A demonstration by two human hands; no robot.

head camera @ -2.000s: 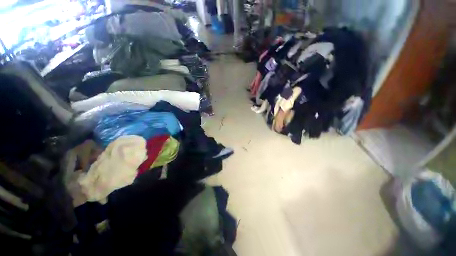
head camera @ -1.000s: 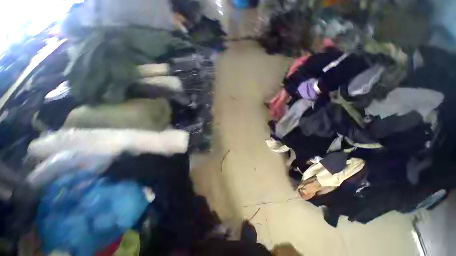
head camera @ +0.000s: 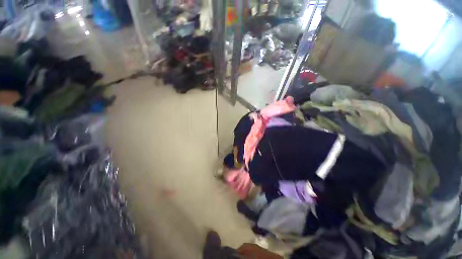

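Observation:
No hand of mine is in view. Nearest in front, on the right, is a heap of fabric scraps and bundles [head camera: 324, 202] on the floor. A dark bundle [head camera: 299, 152] with a white strip lies on it, with a pink cloth [head camera: 256, 129] tied or draped at its left end. Purple and grey pieces lie below the dark bundle. At the bottom edge a dark tip and a brown shape [head camera: 258, 251] show, perhaps my feet; they are blurred.
A pale floor aisle [head camera: 162, 131] runs ahead. Plastic-wrapped dark goods [head camera: 76, 197] and green and dark cloth line the left. A metal door frame [head camera: 228, 55] stands ahead, with more scraps around it. A blue bag [head camera: 105, 17] lies far back. Brown boxes [head camera: 344, 55] stand behind the heap.
I have moved forward along the aisle and the view has turned right. The white roll and blue bundle on the left have left the picture. The door frame and pink cloth are nearer.

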